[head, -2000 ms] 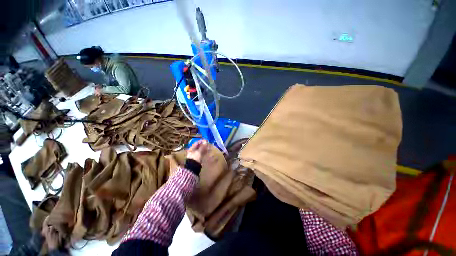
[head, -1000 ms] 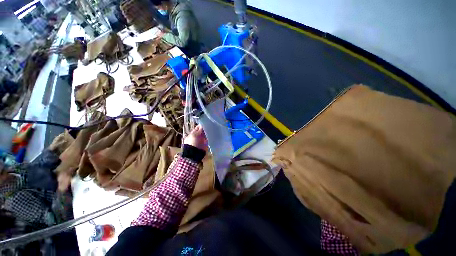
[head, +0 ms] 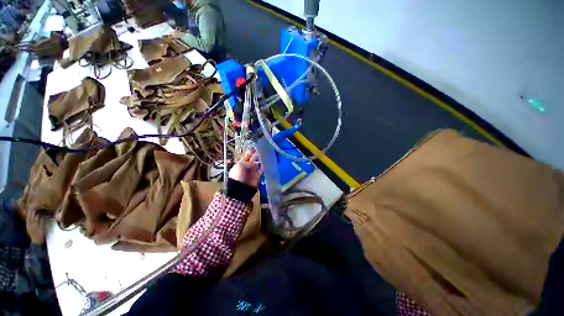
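A pile of brown bag panels (head: 457,216) with a thin zipper-like edge lies over my right arm at the right. Only a bit of the checked right sleeve shows below it; my right hand is hidden. My left hand (head: 247,169) is at the clear hose bundle (head: 249,117) beside a blue machine part (head: 295,49). Its fingers are bent against the hoses; whether they grip is unclear. Brown bags (head: 123,191) lie crumpled on the white table (head: 80,265), left of my left arm.
More brown bags with straps (head: 167,86) lie farther up the table. A person in a green sleeve (head: 210,28) is at the far end. Another person's dark sleeve (head: 18,247) is at the left edge. A black cable (head: 74,148) crosses above the bags. A wall stands right.
The view has turned downward and left since the earliest frame. My left hand has moved from above the bags to the hoses. The panel pile stays on my right arm and sits lower right.
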